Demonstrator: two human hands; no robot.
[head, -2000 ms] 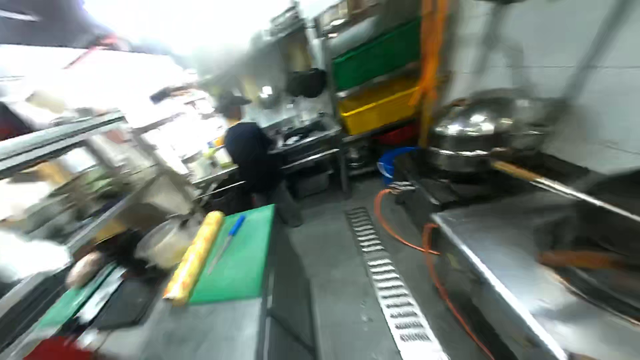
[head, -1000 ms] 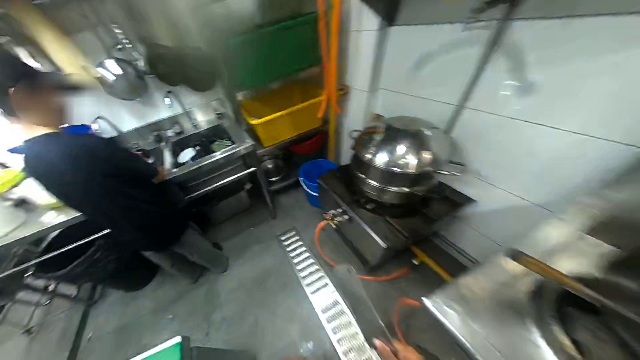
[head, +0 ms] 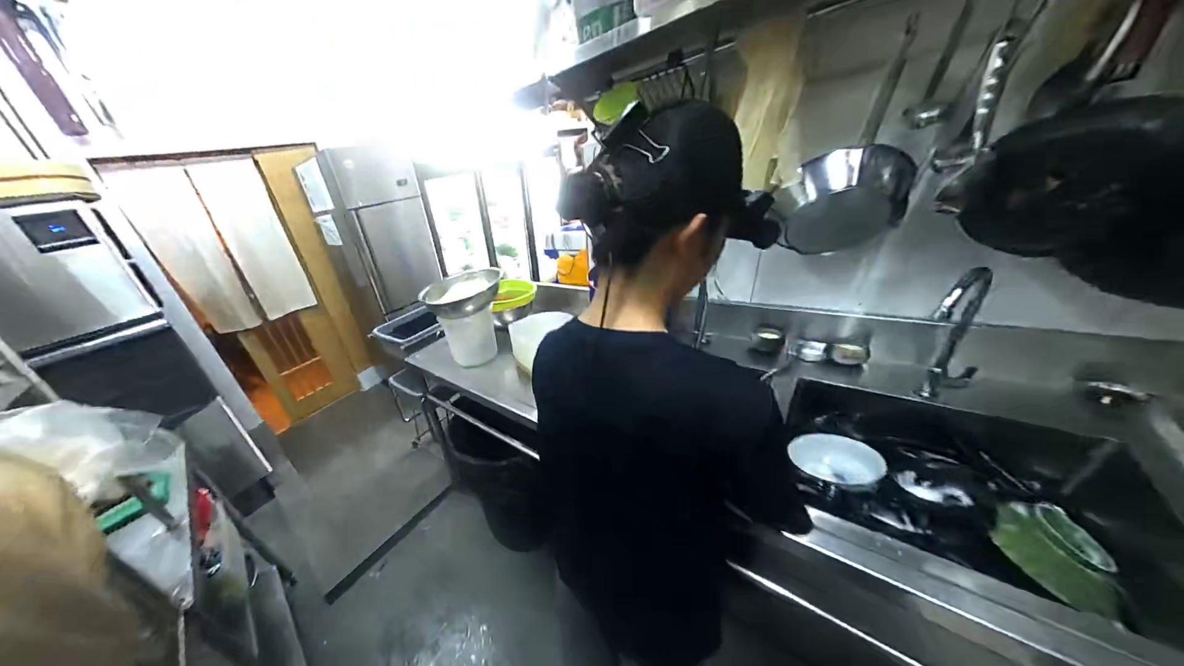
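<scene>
Neither my left hand nor my right hand shows in the head view. A person in a dark shirt and black cap [head: 661, 444] stands close in front, back turned, at a steel sink [head: 934, 573]. In the sink lie a white bowl [head: 837, 460] and a green dish [head: 1054, 553]. A curved faucet [head: 957, 324] rises behind it. To the person's left, a white tub [head: 470, 338] with a metal bowl [head: 461, 291] on top stands on the steel counter, near a lime-green strainer [head: 513, 295].
A black bin [head: 499, 490] stands under the counter. Pans, among them a steel saucepan [head: 846, 199], hang above the sink. Fridges [head: 398, 245] and a curtained doorway [head: 245, 287] are at the back left. A shelf with plastic bags [head: 88, 453] borders the left.
The view has swung far left and come closer to the person at the sink. The stove and floor drain have left the view. Fingers seen at the bottom edge one second ago are out of sight.
</scene>
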